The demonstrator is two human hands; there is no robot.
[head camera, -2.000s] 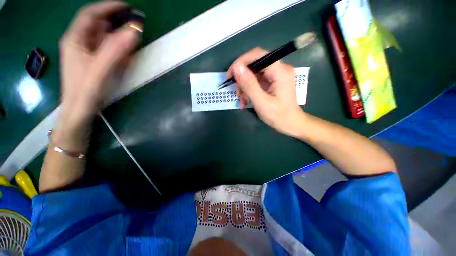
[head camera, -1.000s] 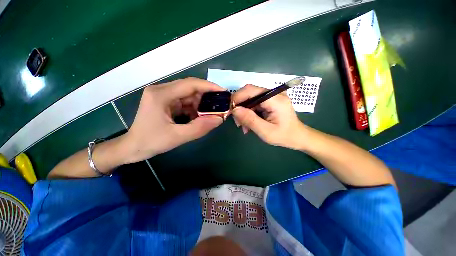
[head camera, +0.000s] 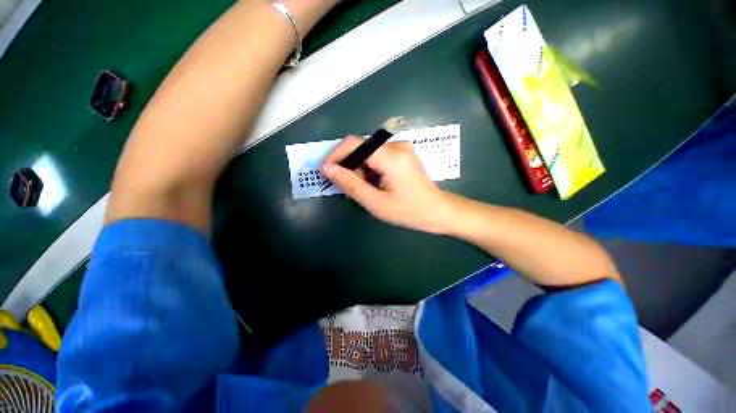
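Note:
My right hand point(head camera: 383, 184) holds dark tweezers point(head camera: 365, 151) like a pen, pale rear end up. Their tips point down at the left part of the white adhesive dot sheet point(head camera: 437, 153), by the rows of small dark rings. The sheet lies flat on the dark green surface, partly covered by my right hand. My left forearm reaches up across the pale rail; my left hand is cut off by the top edge, so what it holds cannot be seen.
Two smartwatch housings point(head camera: 110, 94) point(head camera: 27, 187) lie on the far green surface at left. A dark red case point(head camera: 514, 121) and a yellow-green and white packet point(head camera: 550, 113) lie at right. The pale curved rail point(head camera: 339, 71) crosses the bench. A small fan point(head camera: 28, 387) is at lower left.
My left hand has moved from the middle with the housing, up over the rail and out of the picture. My right hand has moved the tweezers back down to the sheet.

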